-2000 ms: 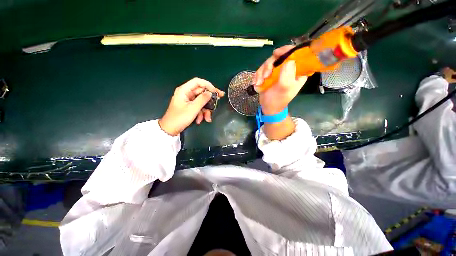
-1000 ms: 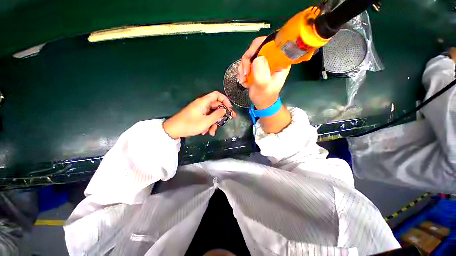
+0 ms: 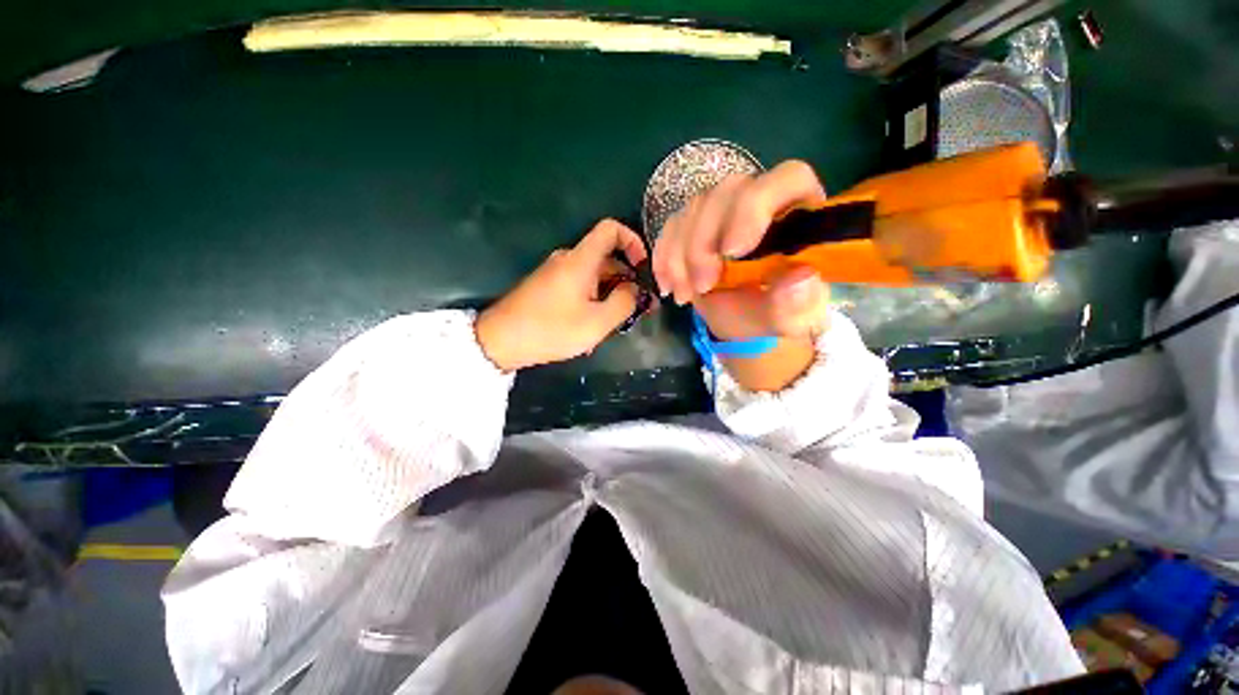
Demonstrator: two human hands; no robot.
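Note:
My left hand [image 3: 568, 302] pinches a small dark unit [image 3: 631, 296] at its fingertips, mostly hidden by the fingers. My right hand [image 3: 741, 251] is closed around the orange electric screwdriver [image 3: 938, 224], which lies nearly level with its black rear end to the right. The driver's tip end is at the unit, beside my left fingertips; whether it touches a screw cannot be seen. The round screw dish [image 3: 700, 177], full of glittering small pieces, lies just beyond my right hand, which partly covers it.
A pale strip [image 3: 516, 33] and a short white piece [image 3: 71, 71] lie ahead on the green bench [image 3: 340, 177]. A grey round container [image 3: 995, 120] in clear plastic stands right, beside a black box [image 3: 916, 125] and metal frame [image 3: 951, 30]. Another person's sleeve [image 3: 1202, 292] is at right.
The screwdriver has swung from tilted away to nearly level, and its tip end has come to the unit. My hands have come together. The dish shows more fully.

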